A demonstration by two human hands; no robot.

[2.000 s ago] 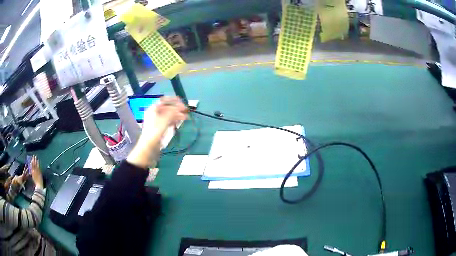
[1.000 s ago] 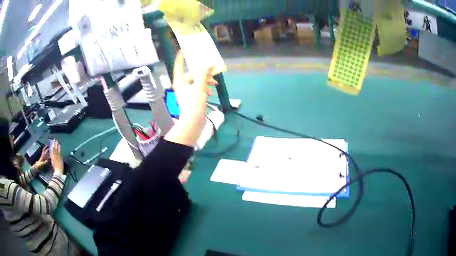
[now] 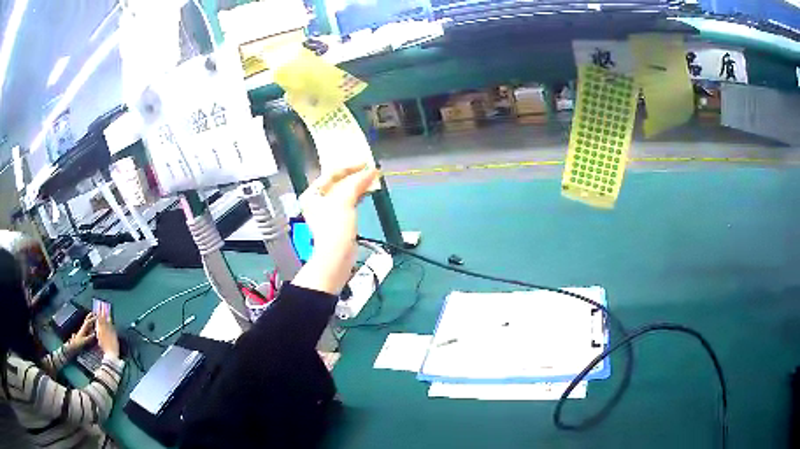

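Observation:
My bare left hand (image 3: 338, 215) is raised at the left centre. Its fingertips are closed on the lower end of the left sticker sheet (image 3: 338, 131), a yellow-green sheet hanging from the overhead rail. My black sleeve runs down to the bottom edge. A second sticker sheet (image 3: 600, 131) with rows of green dots hangs at the upper right, apart from my hand. My right hand is out of the picture.
A clipboard (image 3: 517, 338) with white papers lies on the green bench. A black cable (image 3: 671, 328) loops over its right side. Grey conduit posts (image 3: 210, 254), a pen cup (image 3: 260, 301) and a power strip (image 3: 364, 281) stand left. A person (image 3: 61, 386) sits far left.
My left hand has risen from beside the small monitor to the hanging sheet and now pinches its lower end. The view has shifted left and up, and the laptop edge and white glove have left the picture.

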